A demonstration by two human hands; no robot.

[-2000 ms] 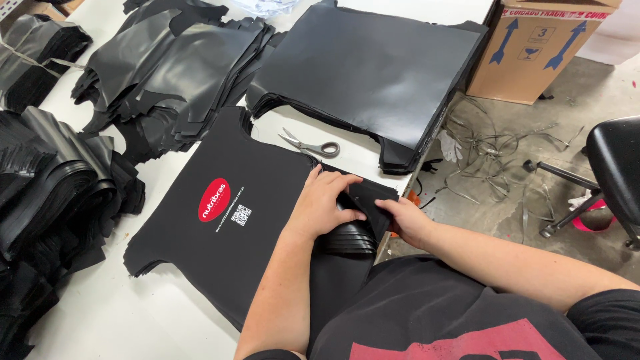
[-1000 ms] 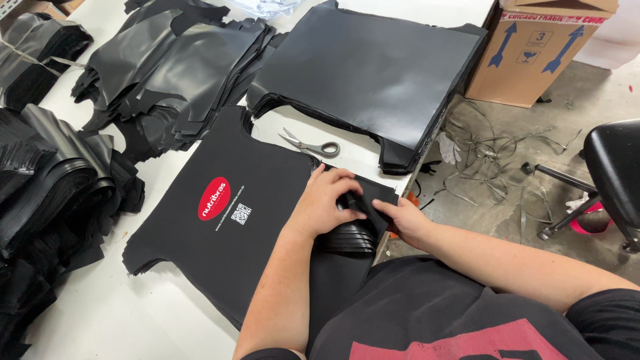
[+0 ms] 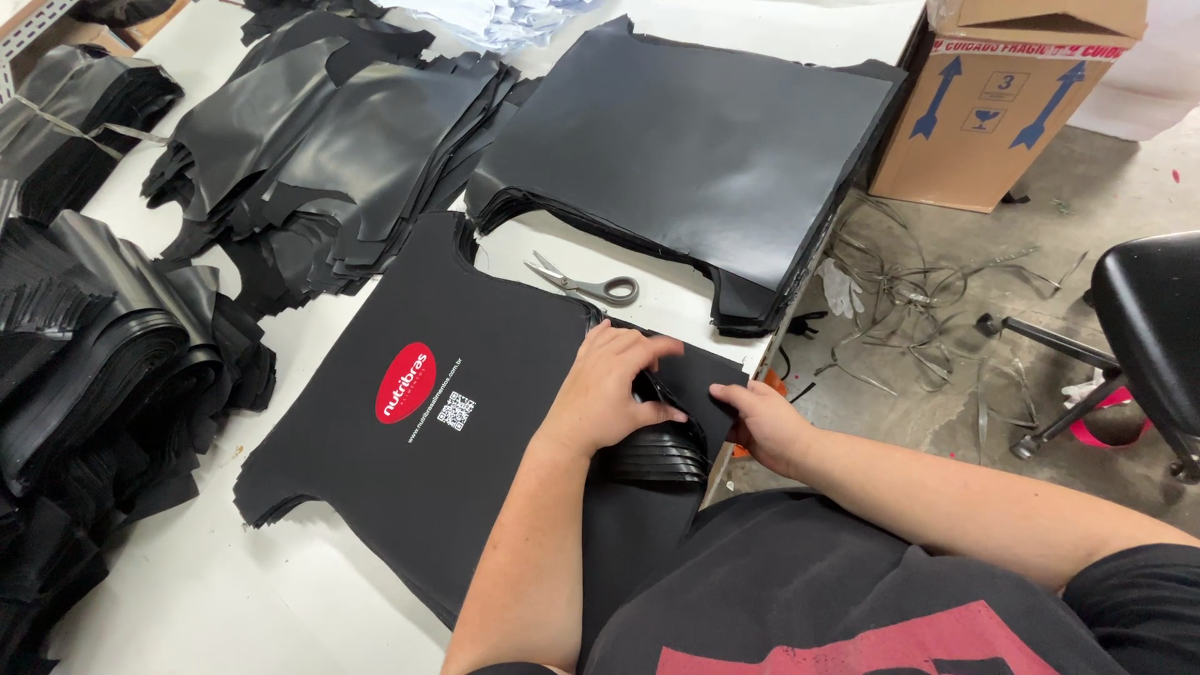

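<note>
A stack of black cut fabric panels (image 3: 375, 525) lies in front of me, its top one printed with a red oval logo (image 3: 406, 382) and a square code. My left hand (image 3: 623, 384) rests on the folded-back edge of the stack, thumb and fingers apart around a raised fold. At the table's edge, my right hand (image 3: 764, 422) pinches the corner of a black panel (image 3: 708, 375) between thumb and fingers. Below my left hand, several curved layers (image 3: 656, 455) bulge out. Scissors with grey handles (image 3: 586, 281) lie just beyond the stack, touched by neither hand.
Another stack of black sheets (image 3: 684, 150) lies farther back. Piles of black pieces (image 3: 366, 150) and folded bundles (image 3: 112, 328) cover the left side. Right of the white table (image 3: 216, 600) are a cardboard box (image 3: 1003, 112), tangled strips (image 3: 900, 309) on the floor and a black wheeled chair (image 3: 1153, 309).
The fingers of my left hand have shifted slightly over the fold since the earlier frames. My right hand stays at the panel's corner.
</note>
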